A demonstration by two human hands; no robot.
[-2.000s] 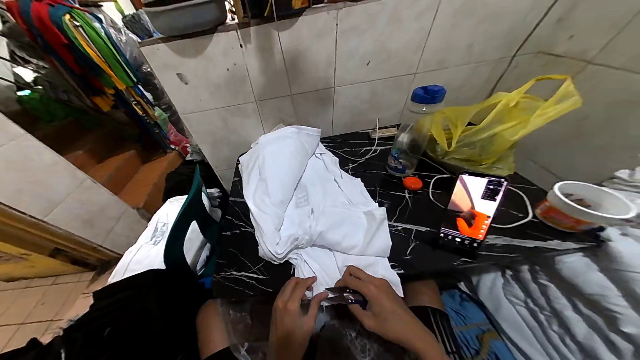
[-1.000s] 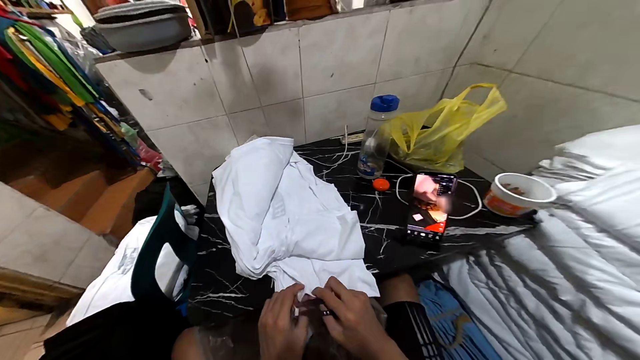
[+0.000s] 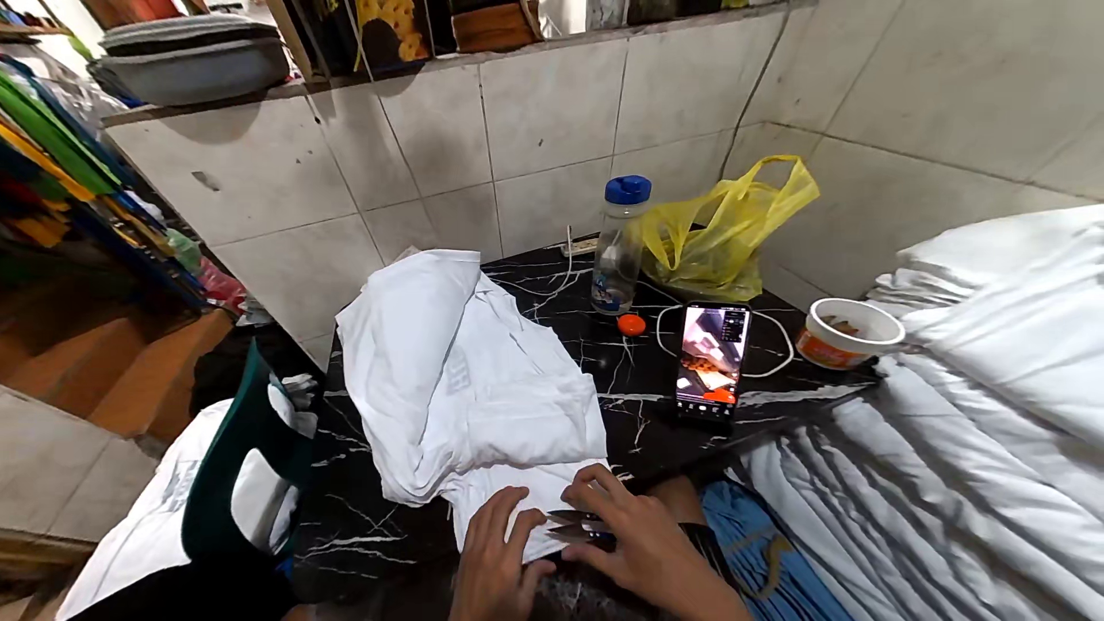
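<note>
White folded cloth, apparently garments, lies in a loose pile on a black marble-patterned table. My left hand rests on the near edge of the cloth, thumb and fingers pressing its lower part. In my right hand is a small pair of thread snips, blades apart and pointing left toward my left fingers, over the cloth. The handle of the snips is partly hidden by my right fingers.
Behind stand a clear bottle with a blue cap and a yellow plastic bag. A lit phone, an orange lid and a white tub are to the right. Stacked white cloth fills the right side; a green chair stands left.
The snips, hidden among my fingers one second ago, now show with their blades apart. Both hands stay at the near edge of the cloth. The view has shifted.
</note>
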